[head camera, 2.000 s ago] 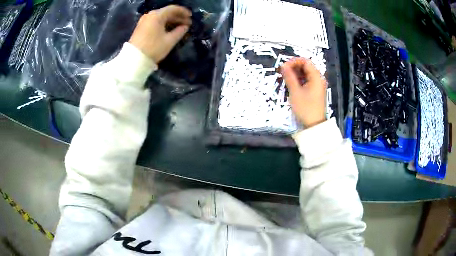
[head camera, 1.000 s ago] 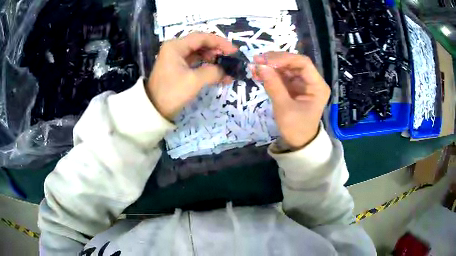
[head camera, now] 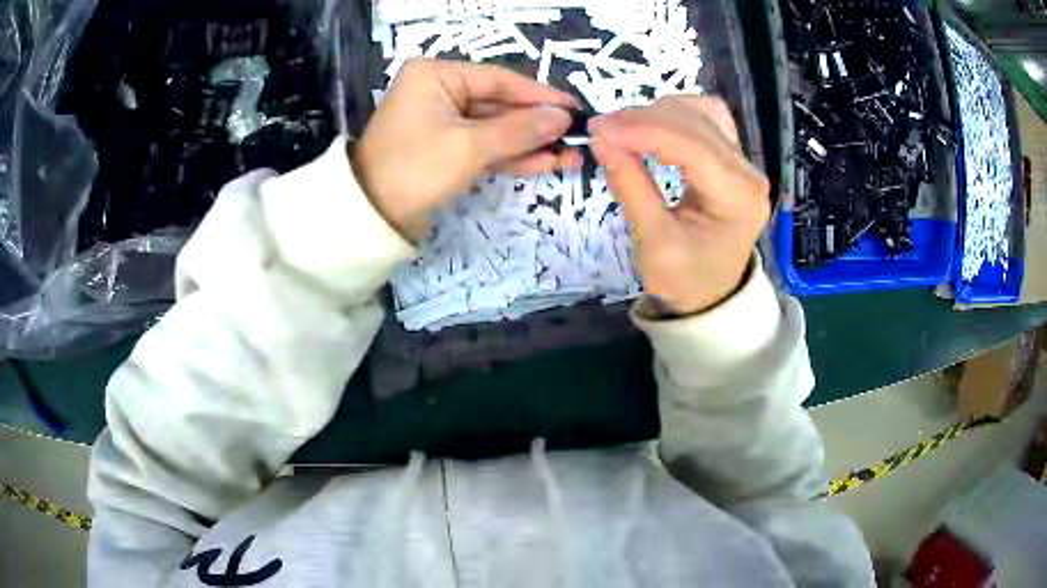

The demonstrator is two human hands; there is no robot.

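Note:
My left hand (head camera: 459, 144) pinches a small black plastic housing (head camera: 579, 122) between its fingertips, above the middle tray. My right hand (head camera: 689, 190) is at the same spot, its thumb and forefinger closed on a small white strip (head camera: 576, 140) against the housing. The fingertips hide most of both parts. Loose white strips (head camera: 494, 264) fill the middle tray (head camera: 505, 350) below and behind the hands.
On the left a clear plastic bag (head camera: 98, 293) holds many black housings (head camera: 172, 138). Right of the middle tray, a blue-edged tray (head camera: 878, 273) holds black parts (head camera: 861, 138). A narrow blue tray (head camera: 990, 281) of white pieces is at the far right.
Since one second ago, my hands have closed together over the housing, which is now mostly covered. Earlier, my left hand was at the bag and my right hand over the strips. The view has shifted.

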